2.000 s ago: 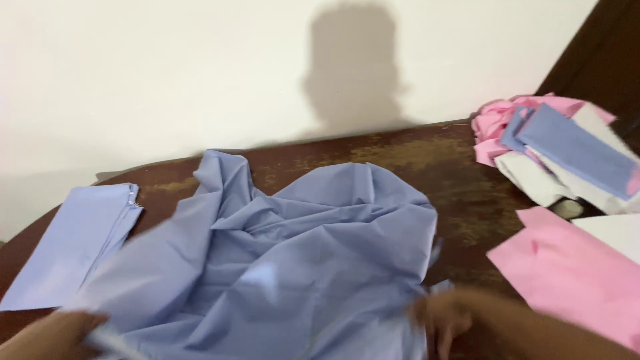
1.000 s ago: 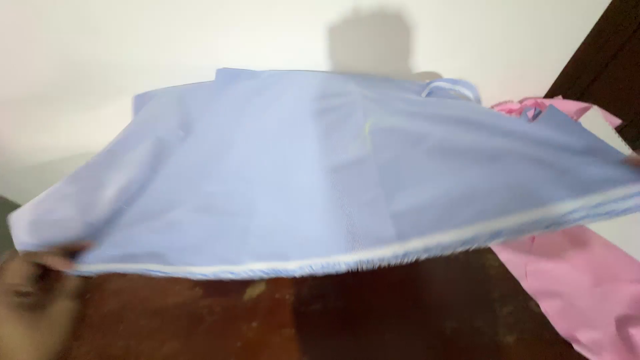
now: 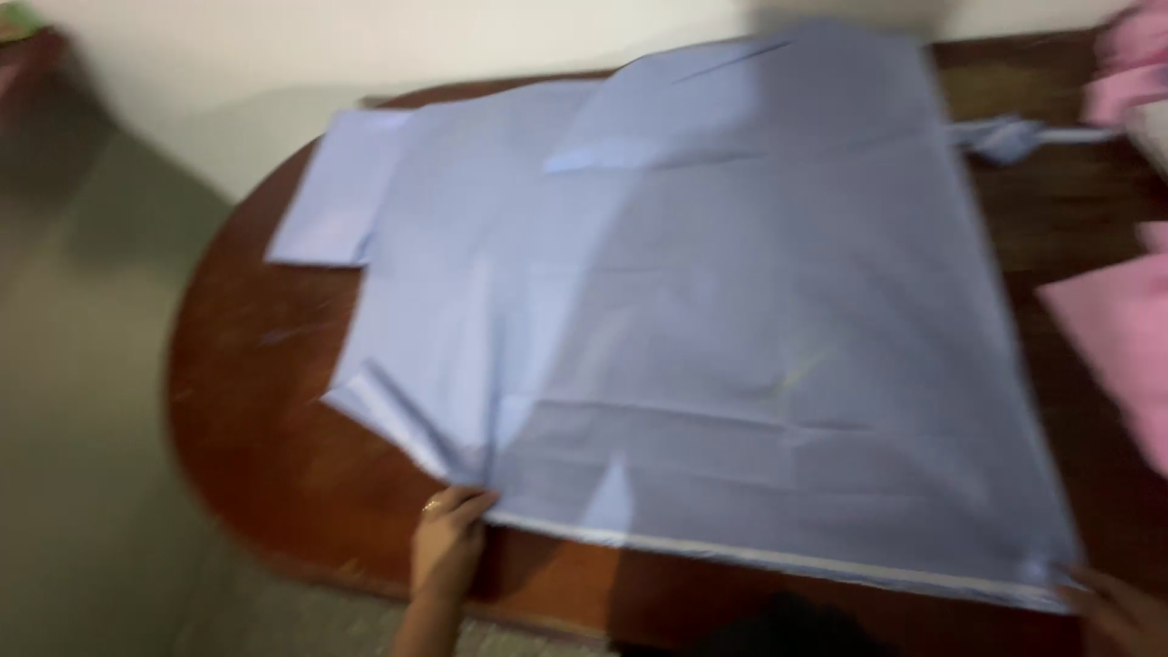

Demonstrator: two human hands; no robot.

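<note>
A large light blue cloth (image 3: pixel 712 319) lies spread over the brown wooden table (image 3: pixel 246 429), with a pale frayed edge along its near side. My left hand (image 3: pixel 447 538), with a ring on a finger, pinches that edge near its left part. To the left of this hand, a corner of the cloth is folded over. At the lower right, my right hand (image 3: pixel 1113 602) holds the cloth's near right corner and is partly cut off by the frame. Creases run across the near half of the cloth.
A folded light blue cloth piece (image 3: pixel 333 196) lies at the table's far left. Pink fabric (image 3: pixel 1118 338) is at the right, with more pink fabric (image 3: pixel 1131 64) behind. A twisted blue strip (image 3: pixel 1004 139) lies near the wall (image 3: pixel 456 36). The table's rounded edge is at the left.
The blue cloth was bunched up two seconds ago, then stretched out between both hands; it now lies spread on the table. The view has shifted to the left.
</note>
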